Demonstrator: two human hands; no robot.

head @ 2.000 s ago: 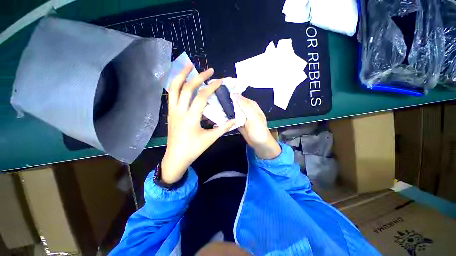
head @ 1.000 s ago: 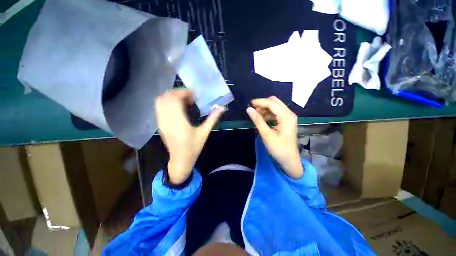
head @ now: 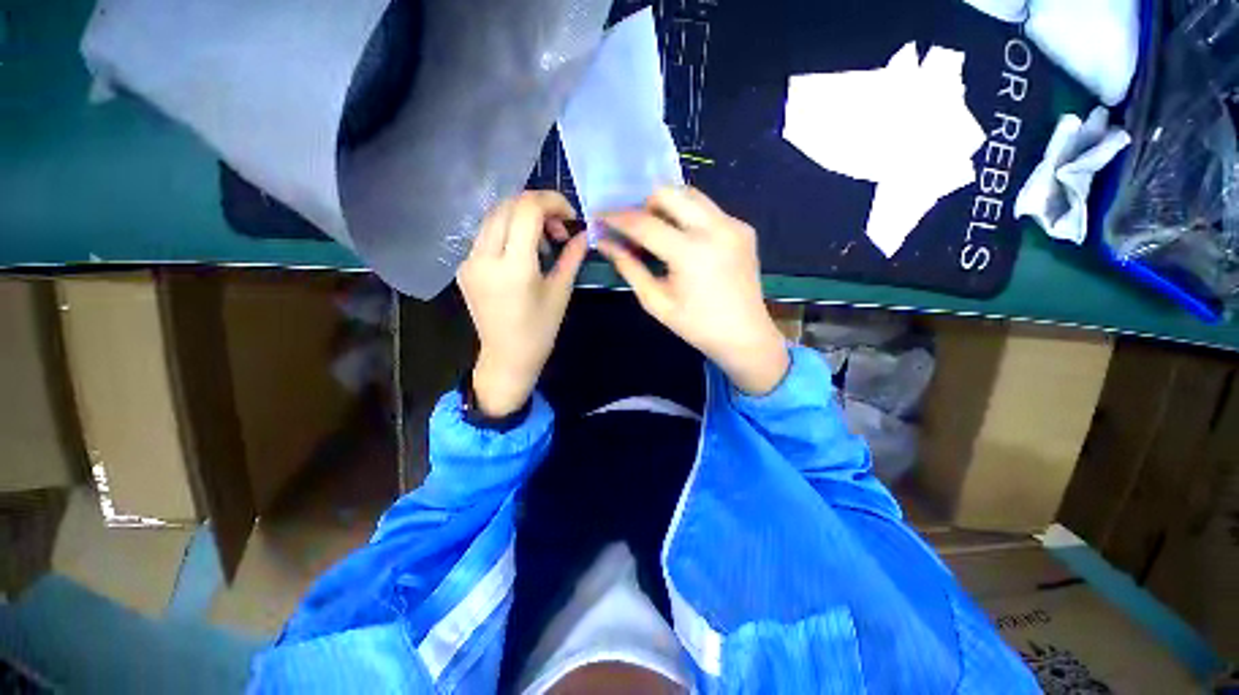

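Observation:
A small pale accessory bag (head: 621, 129) stands out from my fingertips above the front edge of the black mat. My left hand (head: 519, 288) and my right hand (head: 703, 276) pinch its near end, fingertips close together. What is inside the small bag cannot be told. A large frosted poly bag (head: 245, 95) lies to the left with its mouth gaping towards my hands. A dark rounded thing, only partly visible, shows inside it.
A white star-like cloth scrap (head: 890, 129) lies on the black mat (head: 761, 238). A crumpled white cloth (head: 1071, 174) sits right of the lettering, a white bundle (head: 1087, 41) behind it. Plastic-wrapped black items (head: 1189, 190) in a blue tray are far right. Open cartons (head: 1029, 421) stand below the bench.
The dark piece seen in my hands earlier no longer shows. The crumpled white cloth has appeared right of the mat. My right hand has moved left and now pinches the small bag beside my left.

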